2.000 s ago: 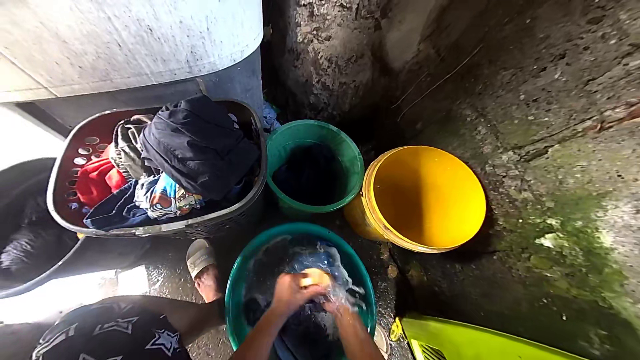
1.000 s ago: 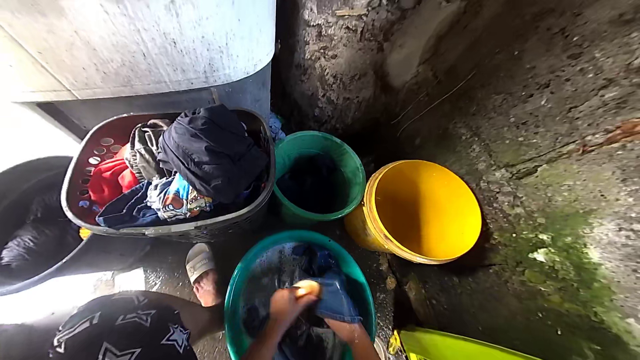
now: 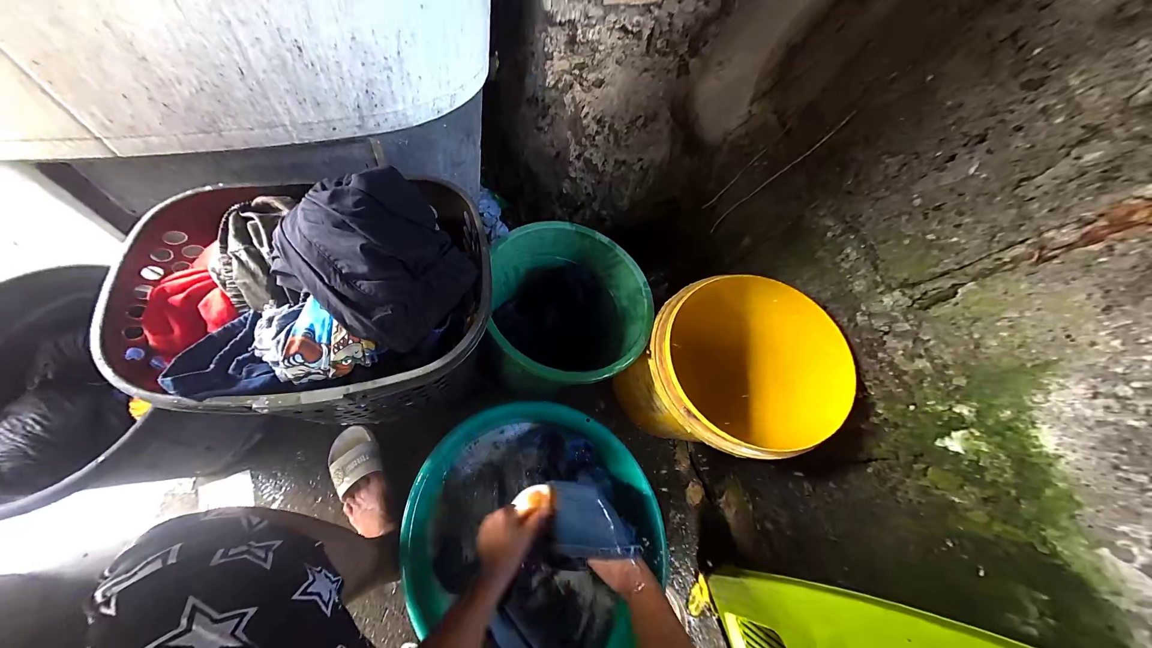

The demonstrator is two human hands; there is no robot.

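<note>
Both hands are over a green plastic basin point(image 3: 416, 517) that holds dark wet clothes and water. My left hand point(image 3: 507, 540) grips a small yellowish piece point(image 3: 533, 498), perhaps a soap bar or a brush, against the left side of a blue cloth point(image 3: 585, 522). At the lower edge of that cloth is my right hand point(image 3: 621, 574), its fingers mostly hidden under the fabric. Blur hides the finer detail of the left fingers.
A laundry basket point(image 3: 423, 382) heaped with clothes stands at the left, beside a dark tub point(image 3: 63, 490). Beyond the basin are a green bucket point(image 3: 576, 373) and a yellow bucket point(image 3: 666, 378). A lime-green plastic object point(image 3: 810, 612) lies at lower right, near a rough wall point(image 3: 990, 225).
Two seconds ago the hands were close together over suds; now they are apart, with the blue cloth spread between them. The cloth was in the hands one second ago too.
</note>
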